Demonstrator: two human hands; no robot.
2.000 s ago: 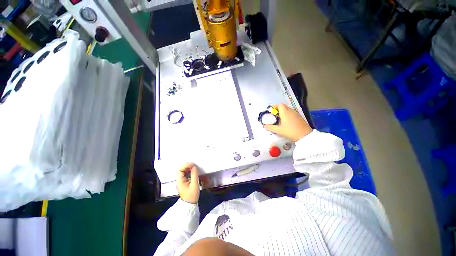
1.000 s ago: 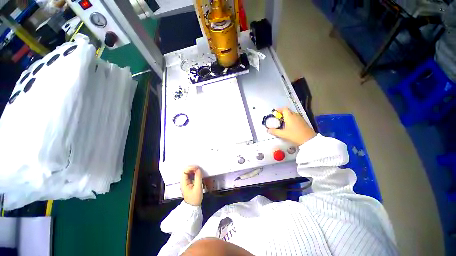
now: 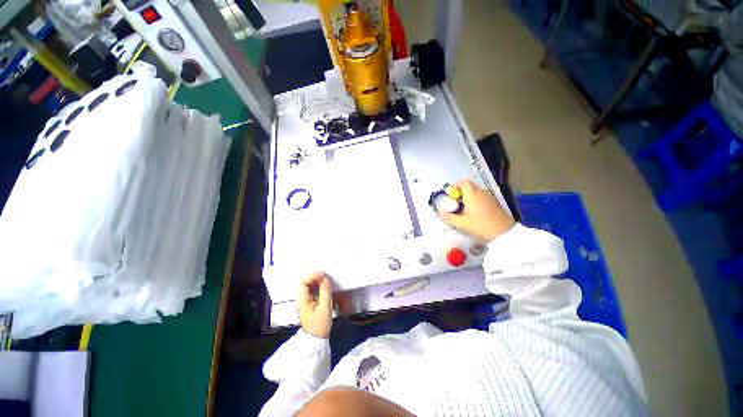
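My right hand (image 3: pixel 479 213) is over the right side of the pale table, its fingers closed on a black ring (image 3: pixel 435 200) with a pale face inside. A short yellow piece (image 3: pixel 453 192) shows at the same fingertips. My left hand (image 3: pixel 315 303) rests at the table's front edge, fingers curled; whether it holds something small cannot be told. A loose ring (image 3: pixel 299 199) lies on the left of the table. The black fixture (image 3: pixel 344 130) with round seats stands at the back, partly under the gold press head (image 3: pixel 367 81).
White foam trays (image 3: pixel 122 187) are stacked at left on the green bench (image 3: pixel 175 358). Silver buttons (image 3: pixel 394 264) and a red button (image 3: pixel 456 257) line the front edge. Small dark parts (image 3: pixel 298 156) lie left of the base plate (image 3: pixel 367 195). Crumpled plastic (image 3: pixel 419 101) lies behind.
The camera view has shifted slightly, so the table sits a little lower and further right. The right hand has tilted the ring slightly. The left hand stays at the front edge.
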